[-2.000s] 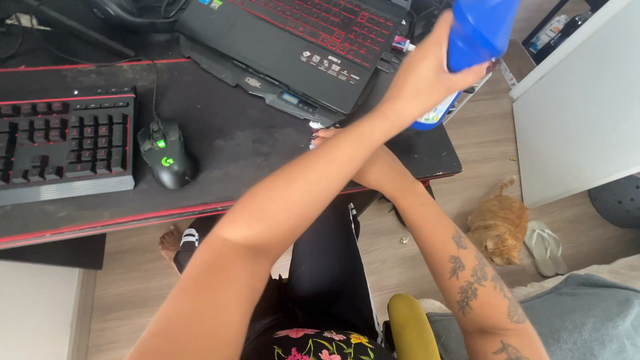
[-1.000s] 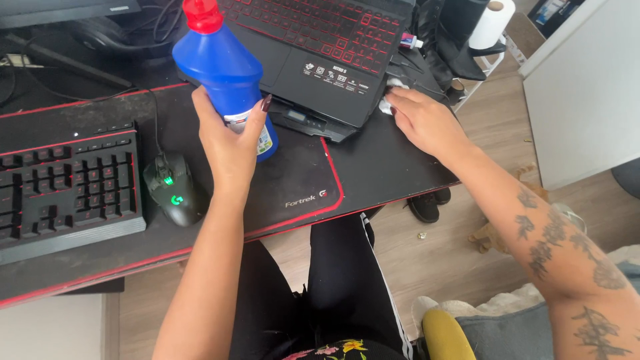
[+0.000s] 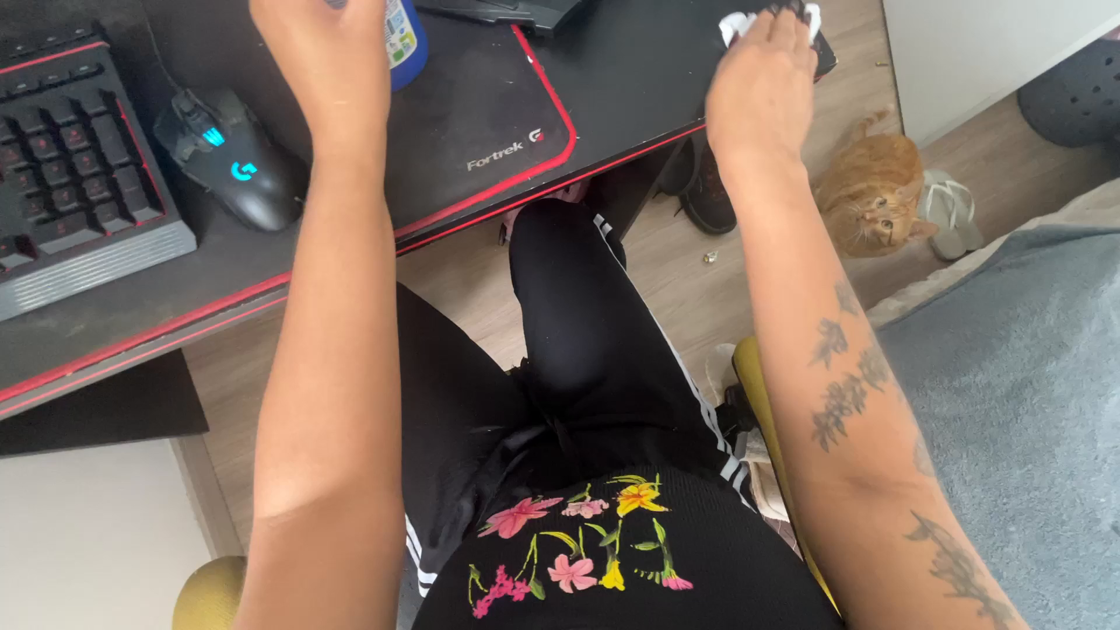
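At the top left of centre, my left hand [image 3: 337, 61] is around a blue plastic bottle [image 3: 406, 44]; only the bottle's lower part with a label shows, and its top is out of view. The bottle stands on or just over a black desk mat [image 3: 490, 105] with a red edge. My right hand [image 3: 763, 83] presses a crumpled white cloth or paper wipe [image 3: 737, 26] at the desk's right corner, fingers pointing away from me. Between the keyboard and my left forearm lies a black computer mouse [image 3: 254, 179] with blue lights.
A black keyboard [image 3: 79, 166] lies at the left. A corner of the laptop or its stand [image 3: 507, 10] shows at the top. Below the desk's right side, an orange cat [image 3: 875, 197] lies on the floor beside a flip-flop [image 3: 949, 214]. A grey blanket [image 3: 1015, 376] is at the right.
Two seconds ago my left hand held the bottle raised at the right; a second ago it was over the mat. My right hand has moved from beside the laptop to the desk's right corner.
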